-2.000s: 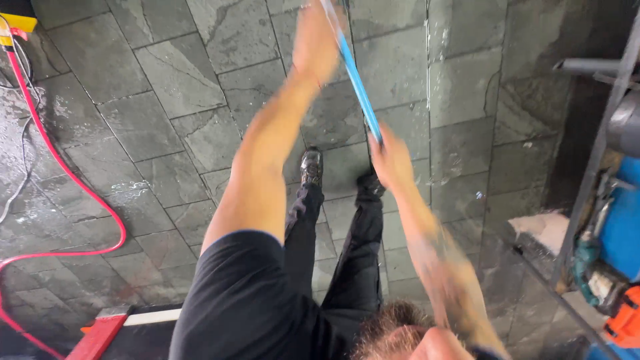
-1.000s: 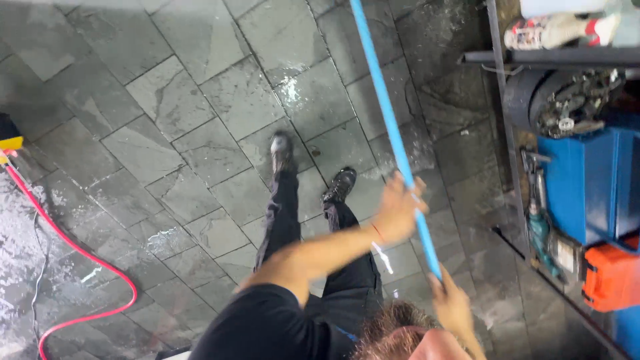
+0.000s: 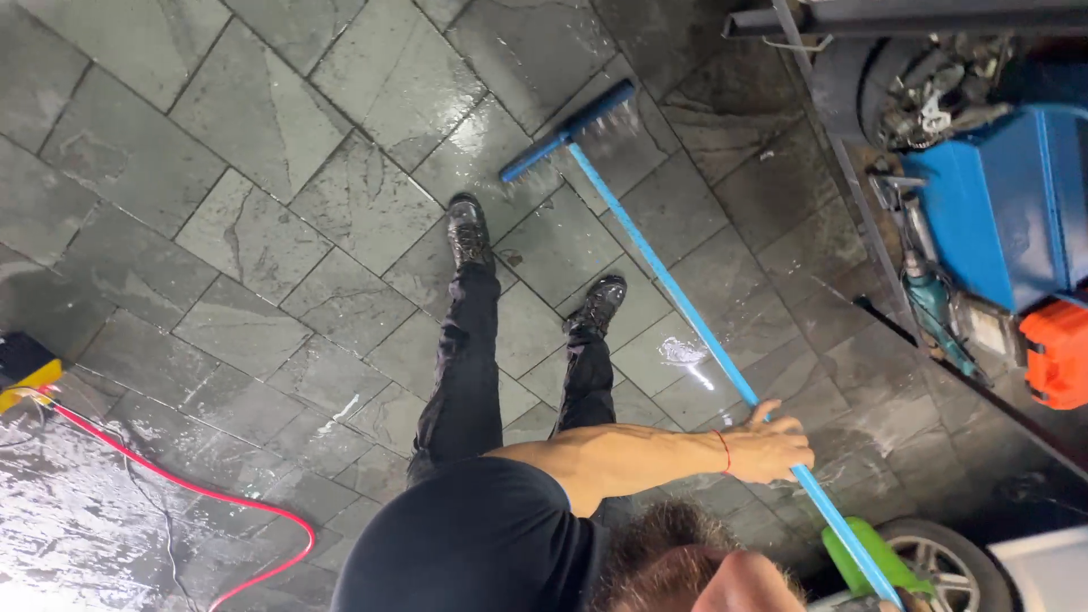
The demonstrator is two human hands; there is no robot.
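Observation:
A push broom with a blue head [image 3: 568,133] and a long light-blue handle [image 3: 671,285] lies slantwise across the view. Its bristles are at the wet slate-tile floor [image 3: 357,195], beyond my feet. My left hand [image 3: 769,444], with a thin red band at the wrist, reaches across my body and is closed around the handle; a finger or two look loosened. Only a sliver of my right hand [image 3: 892,605] shows at the bottom edge, on the upper end of the handle; the rest is out of frame.
A metal rack [image 3: 850,183] at the right holds a blue case [image 3: 990,212], a teal power tool [image 3: 931,310] and an orange case [image 3: 1056,353]. A wheel [image 3: 939,569] stands lower right. A red hose [image 3: 195,486] curves from a yellow-black device [image 3: 30,374] on the left.
Both hands have moved from in front of my body to the right, still on the light-blue handle. The broom head has come into view. The view has shifted, showing more of the rack.

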